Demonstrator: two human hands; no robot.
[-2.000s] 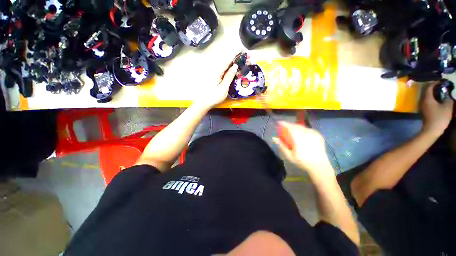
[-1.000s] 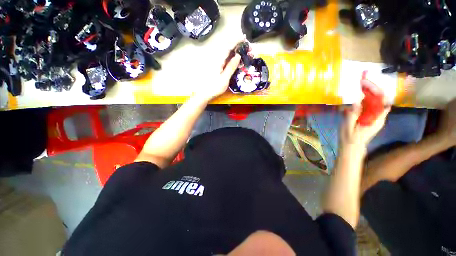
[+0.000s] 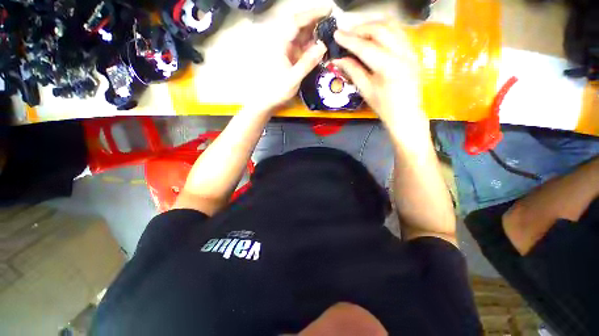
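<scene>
A black camera housing point(image 3: 314, 93) with a white notched inner plate point(image 3: 337, 86) lies open near the bench's front edge. A small dark part, perhaps a circuit board point(image 3: 326, 31), is held at the fingertips above the housing's far side. My left hand point(image 3: 289, 72) grips it from the left. My right hand point(image 3: 381, 59) has its fingertips on its right side. Red wires show between the part and the plate. The fingers partly hide the part and the housing's rim.
A red air blow gun point(image 3: 484, 133) with a black hose hangs at the bench's front edge on the right. Crowded part-built units point(image 3: 62, 56) stand at left. Another person's forearm point(image 3: 558, 207) is at right. A red stool point(image 3: 164, 174) is below the bench.
My right hand has let go of the red blow gun at the right edge and come to the small dark part beside my left hand. The view has shifted, so the bench sits higher.
</scene>
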